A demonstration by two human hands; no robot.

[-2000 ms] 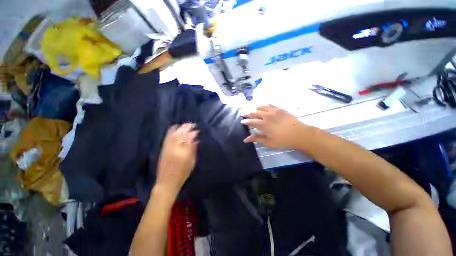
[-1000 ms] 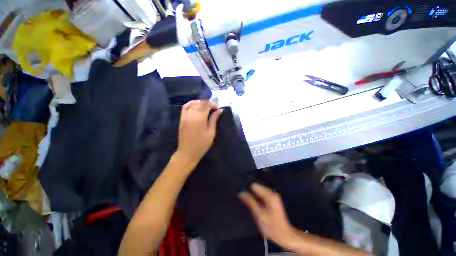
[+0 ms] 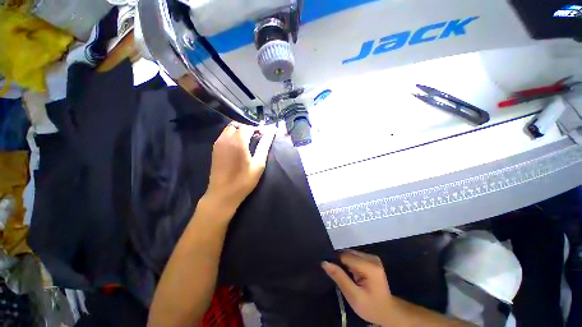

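A black fabric panel (image 3: pixel 274 223) runs from the needle area down over the table's front edge. My left hand (image 3: pixel 239 159) pinches it just left of the presser foot (image 3: pixel 281 115), fingertips close together. My right hand (image 3: pixel 360 281) holds the panel's right edge between thumb and fingers, below the table corner. The white sewing machine head (image 3: pixel 383 38) with blue "JACK" lettering stands above. More black fabric (image 3: pixel 89 172) lies spread to the left. The needle itself cannot be made out.
Black snips (image 3: pixel 453 105), a red tool (image 3: pixel 536 91) and a small white block (image 3: pixel 545 119) lie on the table at right. A printed ruler (image 3: pixel 434 195) runs along its front. A red basket (image 3: pixel 220 310) is below. Yellow cloth (image 3: pixel 32 48) is upper left.
The view has moved closer to the machine. My left hand has moved from mid-fabric to the presser foot. My right hand has moved from near the needle down to the panel's lower right edge.
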